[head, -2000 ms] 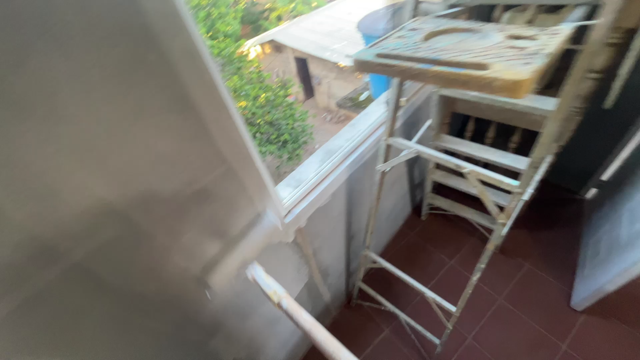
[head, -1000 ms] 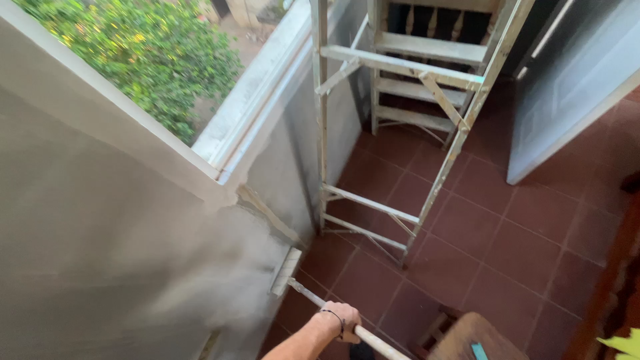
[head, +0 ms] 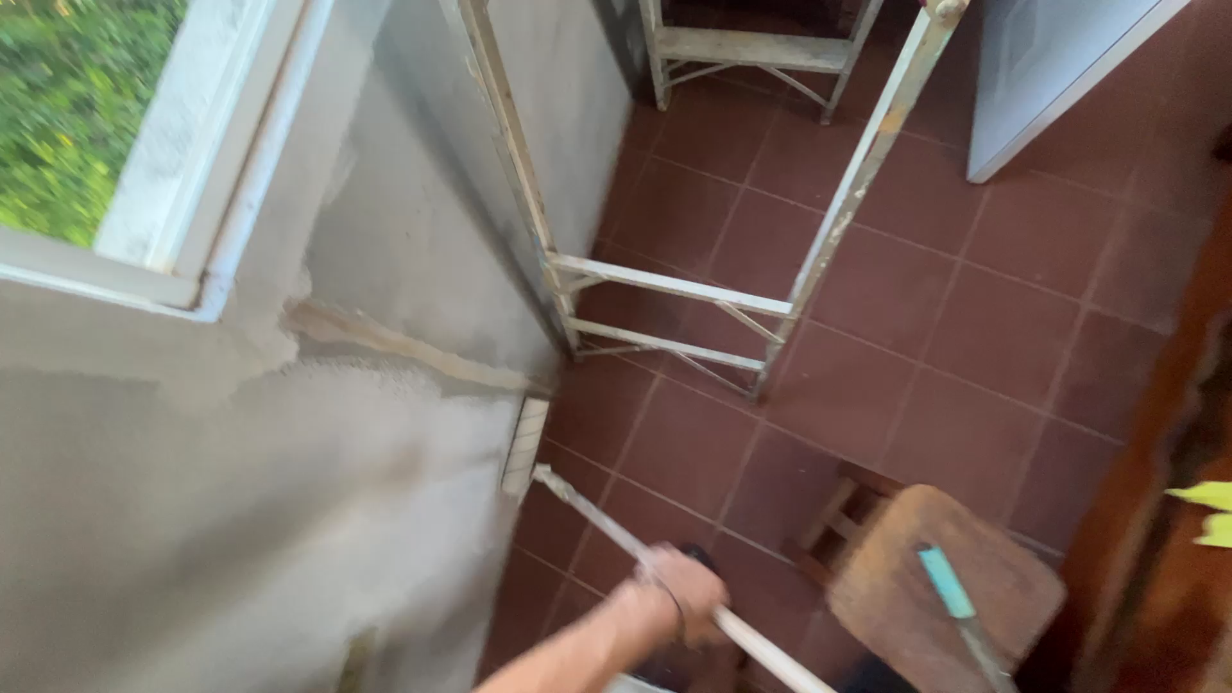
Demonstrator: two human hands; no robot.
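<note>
My left hand (head: 683,587), with a dark band at the wrist, is closed around the pale pole (head: 770,654) of a paint roller. The white roller head (head: 526,446) lies against the bottom of the grey wall (head: 385,481), just above the floor. Fresh-looking pale paint covers the wall beside it, and a brownish unpainted strip (head: 414,348) slants down from the window corner toward the roller. The lower end of the pole leaves the frame at the bottom. My right hand is out of view.
A paint-spattered stepladder (head: 674,284) stands on the red tiles (head: 857,366), with a second ladder (head: 751,48) behind. A wooden stool (head: 943,577) holds a tool with a turquoise handle (head: 946,581). A white door (head: 1049,87) stands at upper right; the window frame (head: 173,164) is at upper left.
The view has swung down and toward the wall's foot. Two seconds ago no hand showed; the left hand on the pole came into view by one second ago. The roller stays low on the wall.
</note>
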